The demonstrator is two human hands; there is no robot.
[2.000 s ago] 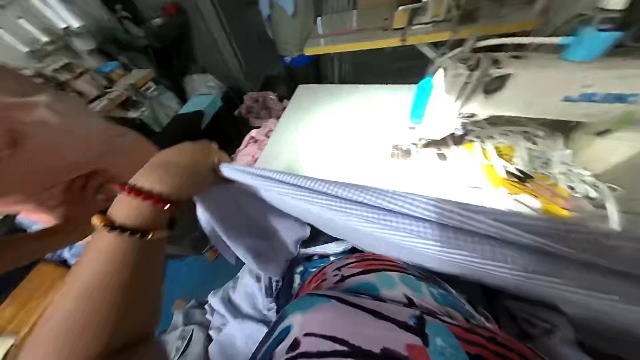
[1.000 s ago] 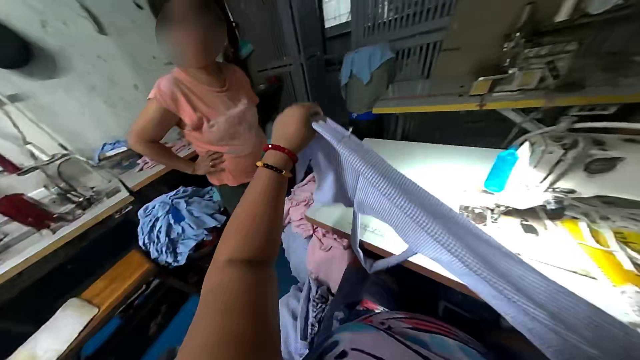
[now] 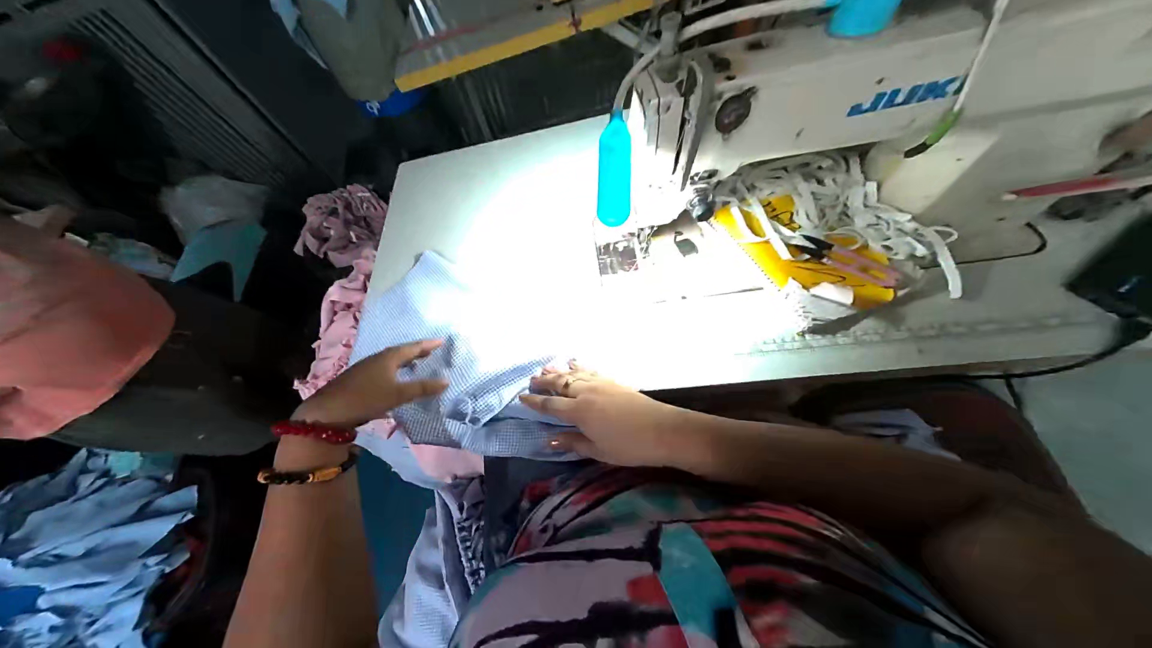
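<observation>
A blue-and-white checked cloth (image 3: 409, 315) lies bunched on the left front part of the white sewing table (image 3: 504, 171), partly over its front edge. My left hand (image 3: 382, 382), with a red beaded bracelet and a dark one at the wrist, rests on the cloth's left part, fingers apart. To the right, my right hand (image 3: 594, 409) lies on the gathered edge of the cloth, fingers spread, a ring on one finger. Neither hand visibly grips it. Behind them stands a Juki sewing machine (image 3: 810, 99); its presser foot area (image 3: 625, 252) is brightly lit, beside a hanging blue lamp-like piece (image 3: 615, 171).
White fabric strips (image 3: 837, 193), a yellow piece (image 3: 783, 243) and small pink-handled snips (image 3: 855, 265) lie under the machine arm. Pink ruffled cloth (image 3: 337, 306) hangs at the table's left edge. A person in a coral top (image 3: 76, 324) stands at left, above blue cloth pieces (image 3: 90, 549).
The checked cloth, held up and stretched by my left hand before, is now down on the table. My right hand has come into view on it. The view has turned back toward the machine.
</observation>
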